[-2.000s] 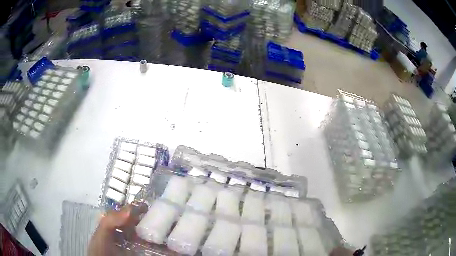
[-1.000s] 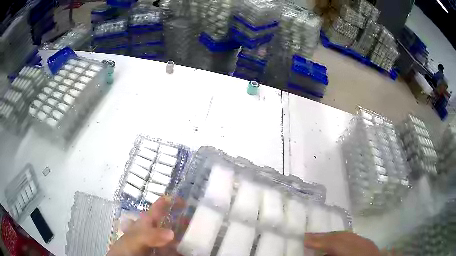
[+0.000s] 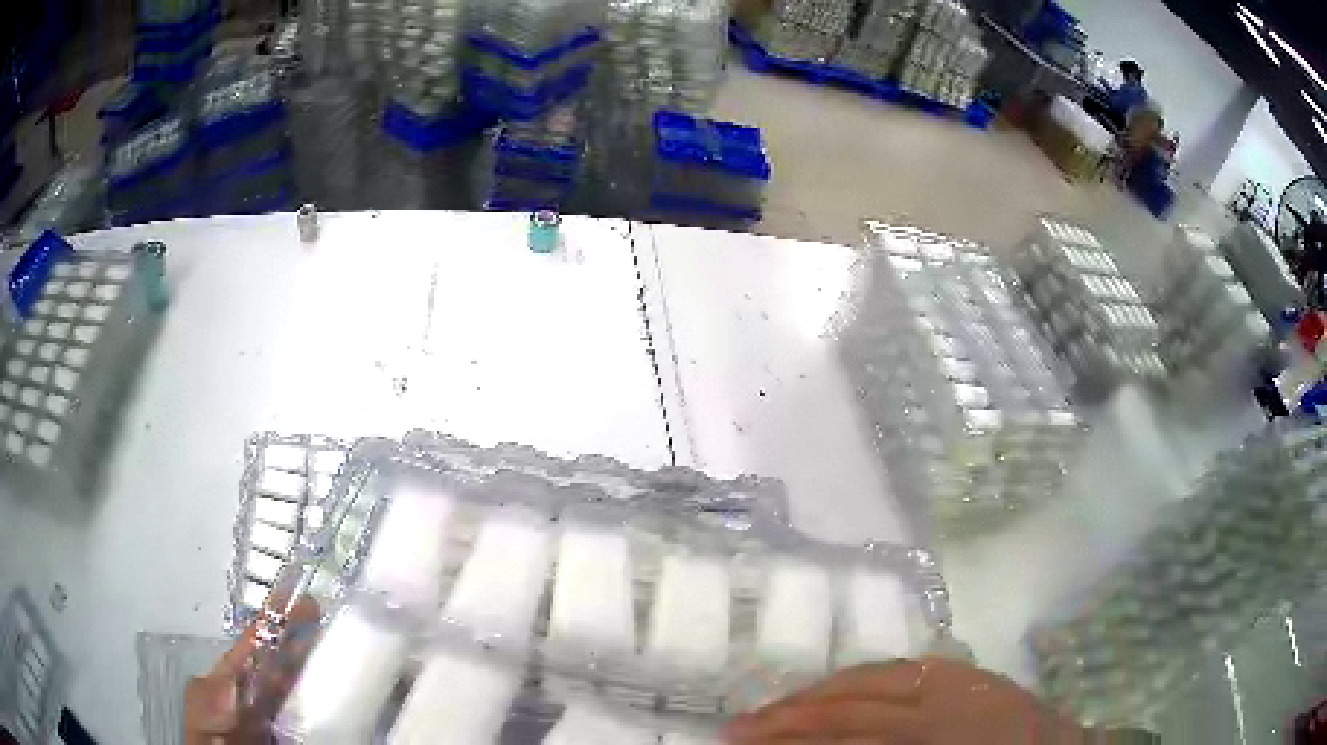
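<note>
A clear blister tray [image 3: 924, 582] with two rows of white units [image 3: 590, 582] fills the near centre, close to the camera, its near edge cut off. My left hand [image 3: 240, 677] grips its left edge. My right hand [image 3: 902, 706] lies over its near right part, fingers across the units; its fingertips' hold is partly hidden. More clear tray edge shows just behind it. The working tray stack [image 3: 277, 510] with white units stands behind its left side, partly covered.
An empty ribbed tray [image 3: 168, 684] lies at the near left, beside a small clear tray [image 3: 26, 662]. A tray block [image 3: 66, 357] stands far left. Tall tray stacks [image 3: 968, 386] stand right. A teal roll [image 3: 543, 230] sits at the far edge. A person [image 3: 1128, 95] is far off.
The view has turned right, so the table's things sit further left. My left hand now holds the tray's left edge. My right hand reaches further over its near part.
</note>
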